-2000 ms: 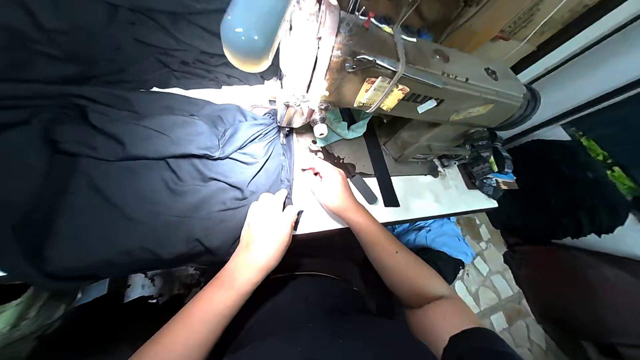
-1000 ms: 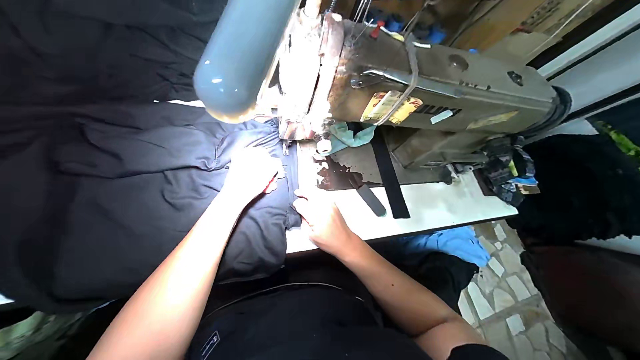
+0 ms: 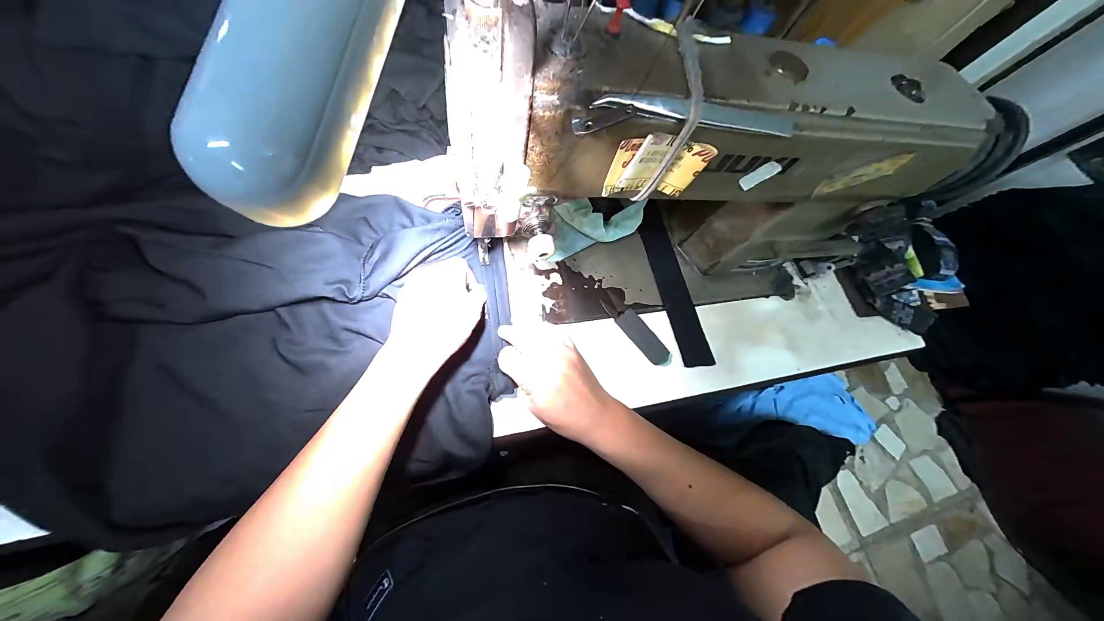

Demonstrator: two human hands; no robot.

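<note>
Dark navy fabric (image 3: 224, 345) spreads over the left of the sewing table, its right edge running under the presser foot (image 3: 485, 250) of an industrial sewing machine (image 3: 759, 121). My left hand (image 3: 438, 306) rests on the fabric just in front of the foot, fingers bent down; bright light hides whether it pinches the cloth. To its right, my right hand (image 3: 543, 366) holds the fabric's edge between thumb and fingers. A dark-handled tool (image 3: 642, 336) and a black strip (image 3: 677, 289) lie right of my hands.
A blue-grey lamp shade (image 3: 276, 103) hangs over the fabric, left of the machine head. Teal cloth (image 3: 599, 226) lies beneath the machine arm. The white tabletop (image 3: 742, 332) ends at a front edge, with blue cloth (image 3: 802, 410) below it. Black cloth hangs at the right.
My left hand has moved from the fabric's near edge, seen two seconds ago, up toward the presser foot. My right hand stays beside the fabric's right edge. The view has shifted closer to the machine.
</note>
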